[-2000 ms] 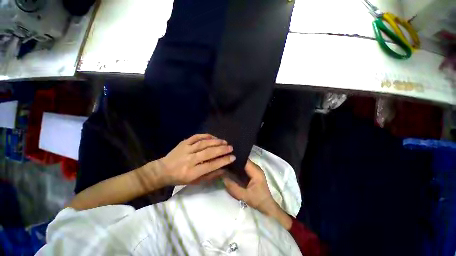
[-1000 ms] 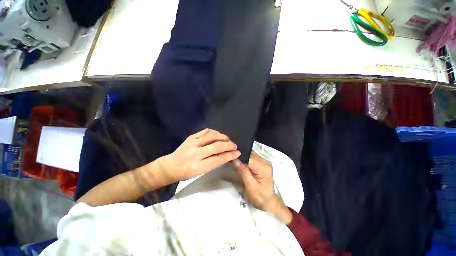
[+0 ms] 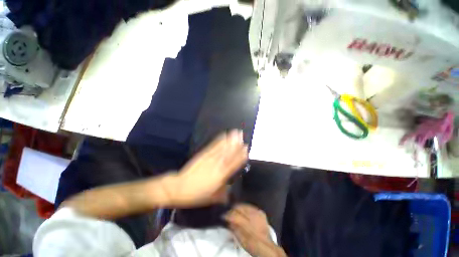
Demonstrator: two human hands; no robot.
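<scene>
A long dark navy cloth panel point(image 3: 176, 100) lies on the white table and hangs over its front edge to my lap. Its right edge runs beside the needle area of the sewing machine point(image 3: 322, 55). My left hand point(image 3: 214, 168), blurred, lies over the cloth at the table's front edge with its fingers extended; its grip is unclear. My right hand point(image 3: 249, 226) is lower, near my lap, with its fingertips at the dark cloth's lower end. Scissors with green and yellow handles point(image 3: 355, 116) lie on the table right of the machine's needle.
A neighbouring machine point(image 3: 25, 60) and dark cloth point(image 3: 60, 25) are at the upper left. A pink thread tuft point(image 3: 433, 129) is at the right. A blue crate point(image 3: 439, 221) and dark cloth point(image 3: 342, 216) are at the lower right. A red crate with white paper point(image 3: 43, 173) is at the left.
The view has tilted up and shows more of the machine. My left hand has moved up the cloth, away from my right hand, to the table edge. My right hand remains near my lap.
</scene>
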